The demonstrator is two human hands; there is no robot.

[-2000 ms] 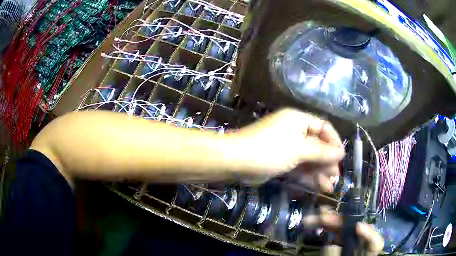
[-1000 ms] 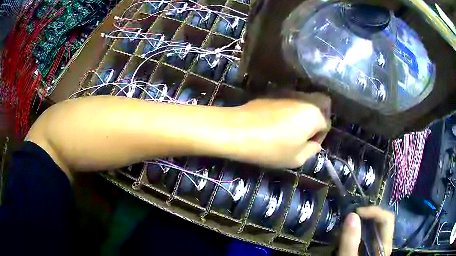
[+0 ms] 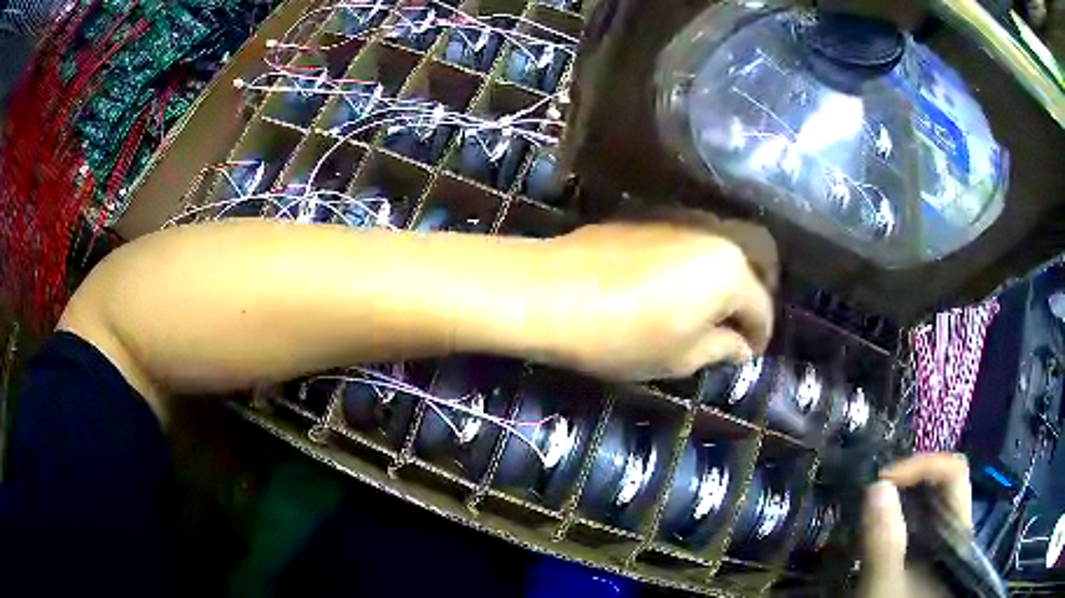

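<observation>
My left hand [image 3: 683, 298] reaches across the partitioned carton [image 3: 409, 473], its fingers bent together over a speaker [image 3: 738, 380]; whether a wire is between the fingertips cannot be told. My right hand [image 3: 917, 520] is at the lower right, blurred, closed around the dark handle of the soldering iron [image 3: 952, 537]. The iron's tip cannot be made out. Round dark speakers with silver patches stand on edge in the cells. Thin lead wires [image 3: 432, 403] lie over the front cells on the left.
The cardboard hood [image 3: 619, 140] with a clear window hangs above the carton. A red-and-white wire bundle [image 3: 948, 368] lies at right, beside a black box [image 3: 1022, 386]. Green boards with red wires [image 3: 129, 105] fill the upper left.
My right hand with the iron has moved right and slightly down from the speakers, and the iron's tip has left the speaker by my left hand. My left hand has barely moved since one second ago.
</observation>
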